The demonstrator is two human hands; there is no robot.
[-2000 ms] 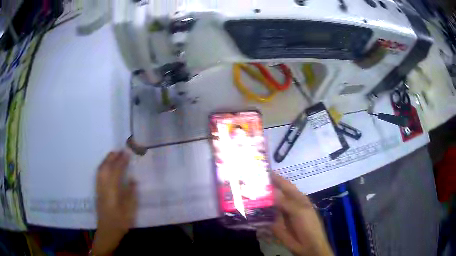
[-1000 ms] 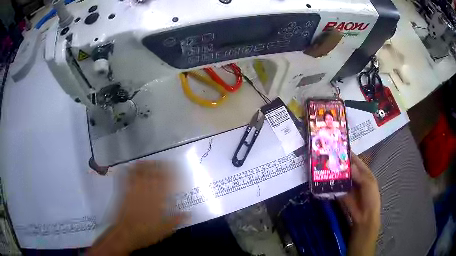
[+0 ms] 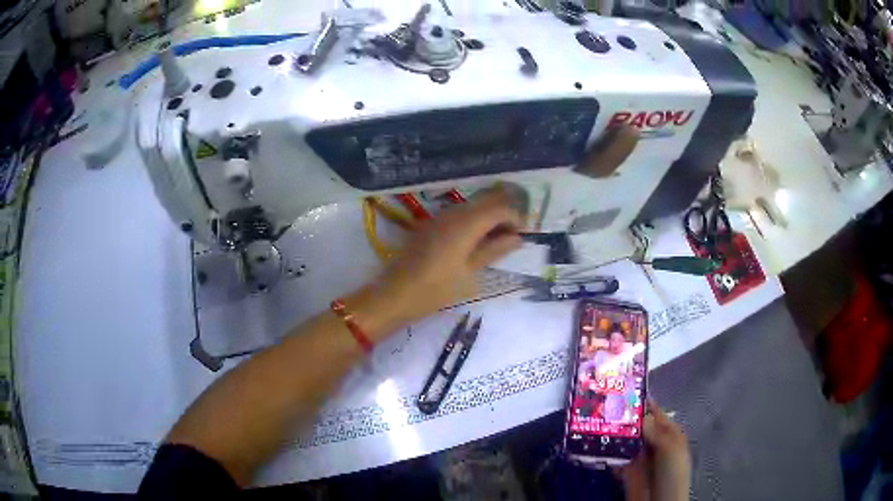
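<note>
My right hand (image 3: 666,455) holds a smartphone (image 3: 607,382) upright, its bright screen facing me, at the table's front edge. My left hand (image 3: 465,245), blurred, reaches across the table under the machine arm, a red band on its wrist. Its curled fingers are at a blurred black and white tag (image 3: 556,248); whether they grip it is unclear. One pair of dark thread snips (image 3: 450,364) lies in front of my left forearm. Another pair (image 3: 585,287) lies just above the phone. The white sewing machine (image 3: 651,88) stands behind them.
Yellow loops (image 3: 377,227) and red loops (image 3: 413,205) lie under the machine arm, partly hidden by my hand. A green-handled tool (image 3: 683,264), black-handled scissors (image 3: 707,223) and a red patch (image 3: 736,269) lie at the right. A blue tube (image 3: 206,44) runs behind the machine.
My left hand has moved from the table front to under the machine arm. The tag is nearer the machine, uncovering the second snips. The phone is lower in view; the camera view has shifted.
</note>
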